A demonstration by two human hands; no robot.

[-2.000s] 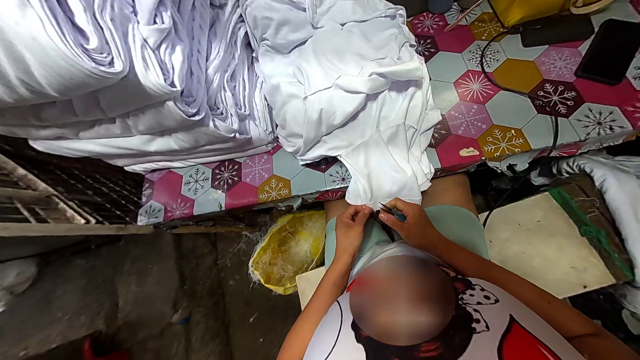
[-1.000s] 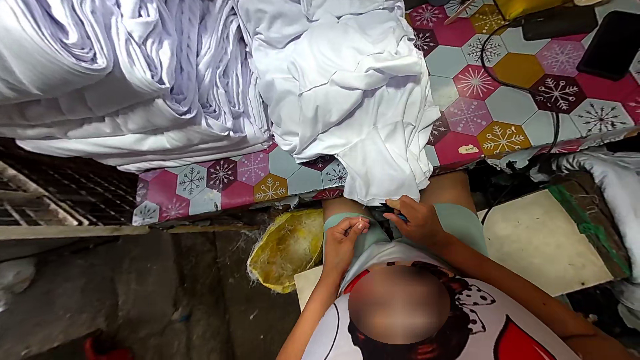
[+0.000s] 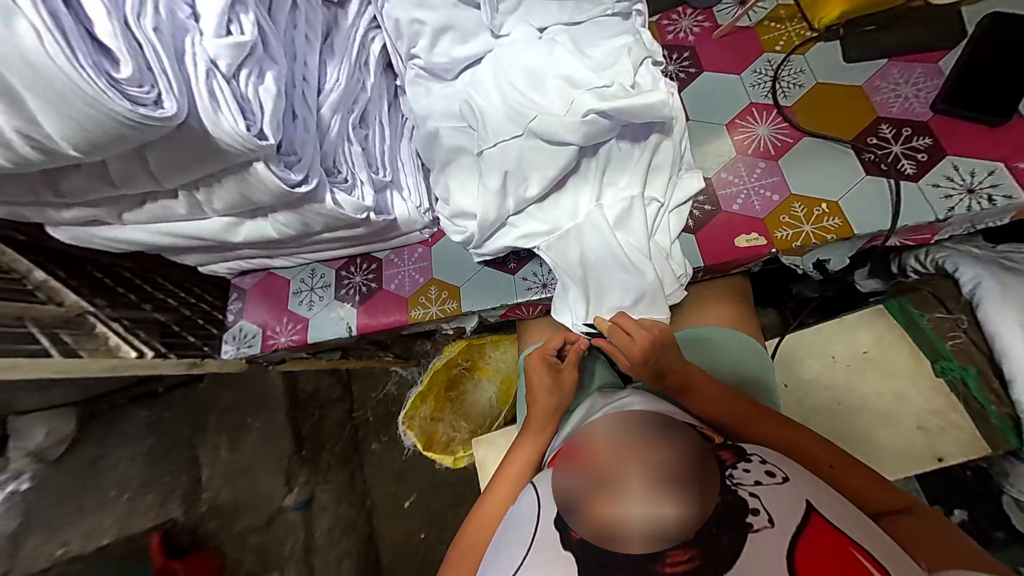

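Observation:
A white fabric garment (image 3: 544, 152) lies rumpled on the table, one narrow part of it hanging over the front edge toward my lap. My left hand (image 3: 555, 368) has its fingertips pinched at that part's lower edge. Close beside it, my right hand (image 3: 638, 346) holds a small dark tool with a pointed tip, perhaps thread snips (image 3: 590, 329), against the same edge. The fingers cover most of the tool. Whether my left hand pinches the fabric or a thread is too small to tell.
Folded white fabric (image 3: 240, 136) is piled high at the left on the table with a snowflake-patterned cover (image 3: 384, 308). A yellow container (image 3: 464, 400) with thread scraps stands below the edge. A black cable (image 3: 788, 104), a phone (image 3: 982, 70) and a dark case (image 3: 904, 34) lie at the right.
One second ago my left hand was lower and apart from the fabric edge; now it is up at the edge beside my right hand. The white garment has stayed in place.

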